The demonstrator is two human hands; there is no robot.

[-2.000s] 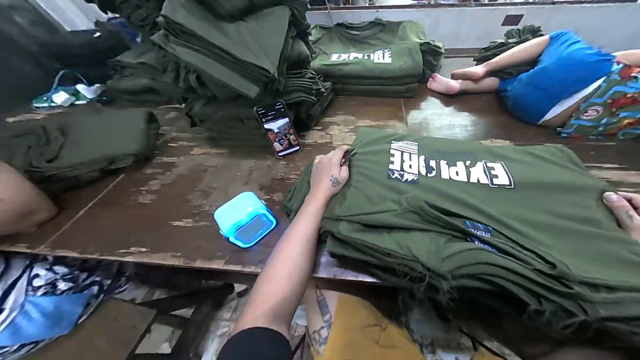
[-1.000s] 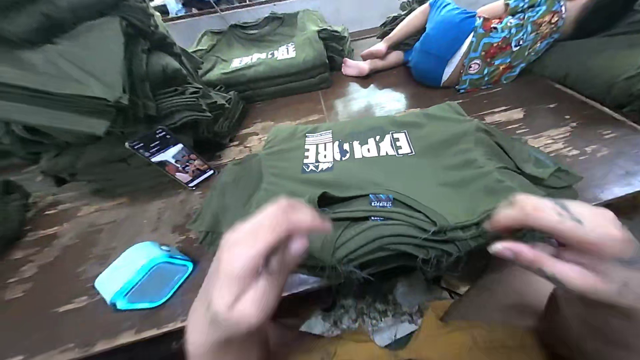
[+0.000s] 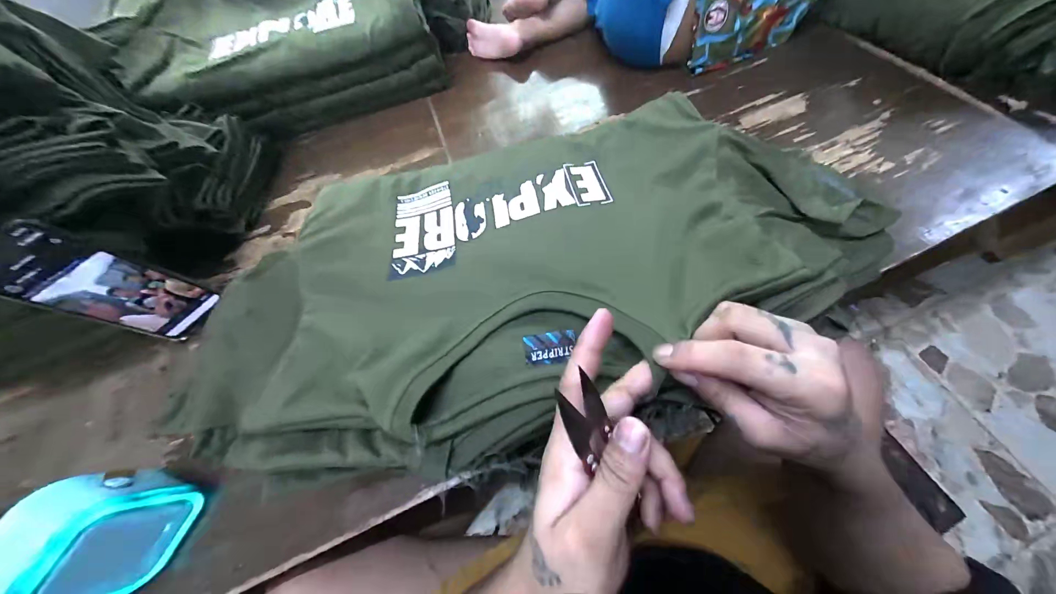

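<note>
A stack of dark green T-shirts [image 3: 511, 247] lies with its collars towards me, the top one bearing white and dark lettering. My left hand [image 3: 602, 487] holds small dark thread snips [image 3: 587, 421], blades apart and pointing up, over the near edge of the neckline. Its index finger extends over the collar opening beside a blue neck label [image 3: 550, 347]. Just to the right, my right hand [image 3: 767, 379] has thumb and index finger pinched at the right side of the collar [image 3: 648, 346]. Whether a loose thread is between those fingertips, I cannot tell.
A phone [image 3: 107, 280] leans at left, near piled green fabric [image 3: 124, 140]. A light-blue plastic device [image 3: 107, 528] stands at the near left. More folded shirts [image 3: 272, 49] lie behind. Another person's bare foot [image 3: 495, 40] and blue shorts [image 3: 631, 33] rest on the worn wooden table [image 3: 536, 99].
My left hand has moved from the shirt's left side to the collar, where snips now show in it. My right hand has come in from the right to the collar. The view has moved closer.
</note>
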